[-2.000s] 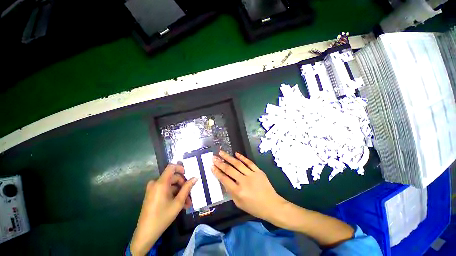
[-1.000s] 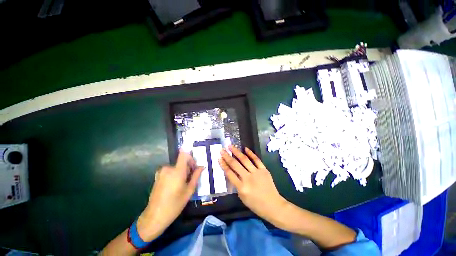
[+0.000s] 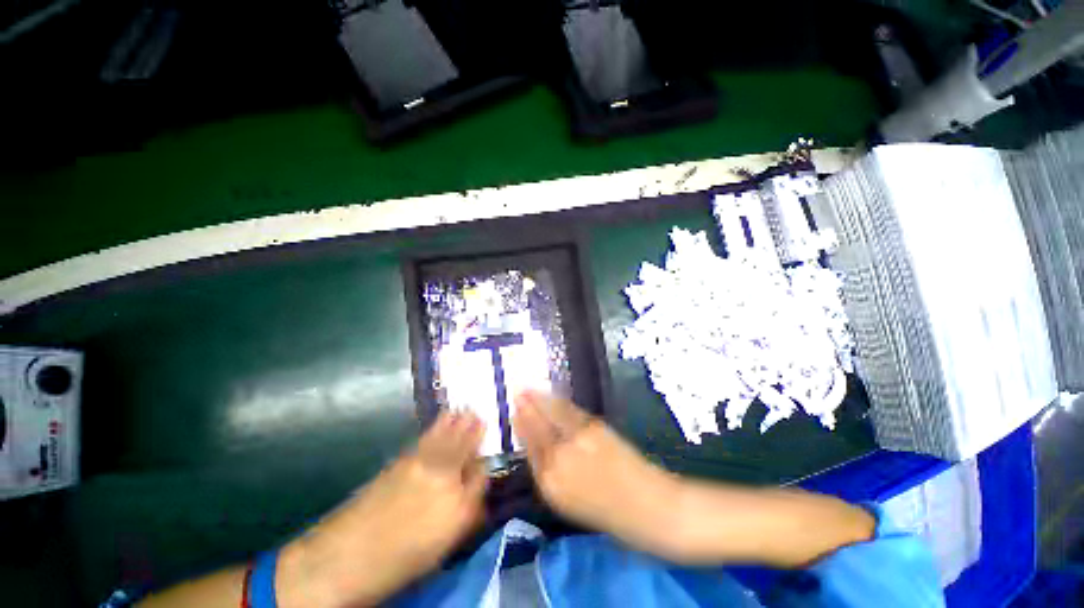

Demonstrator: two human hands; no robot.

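Observation:
A flat white two-part battery pack (image 3: 481, 378) with a black T strip lies in the lower part of an opened device (image 3: 520, 302). The device sits in a black tray (image 3: 583, 321). My left hand (image 3: 442, 481) is on the left side of the pack, low down, with a blue band at the wrist. My right hand (image 3: 573, 457) is on the right side of the pack. Both are motion-blurred; the fingertips rest on or just over the pack, and whether they hold anything cannot be told. The hands hide its lower corners.
Right of the tray is a heap of white liners (image 3: 743, 339), with striped packs (image 3: 773, 223) behind, tall white stacks (image 3: 939, 297) and a blue bin (image 3: 1008, 511). A silver-white box (image 3: 38, 422) is at far left. Devices in black trays (image 3: 398, 54) stand beyond the pale rail (image 3: 321, 223).
Both hands have slid down the pack towards me, the left from its upper left side and the right from its upper right. The camera view has shifted slightly. The pack stays in the device.

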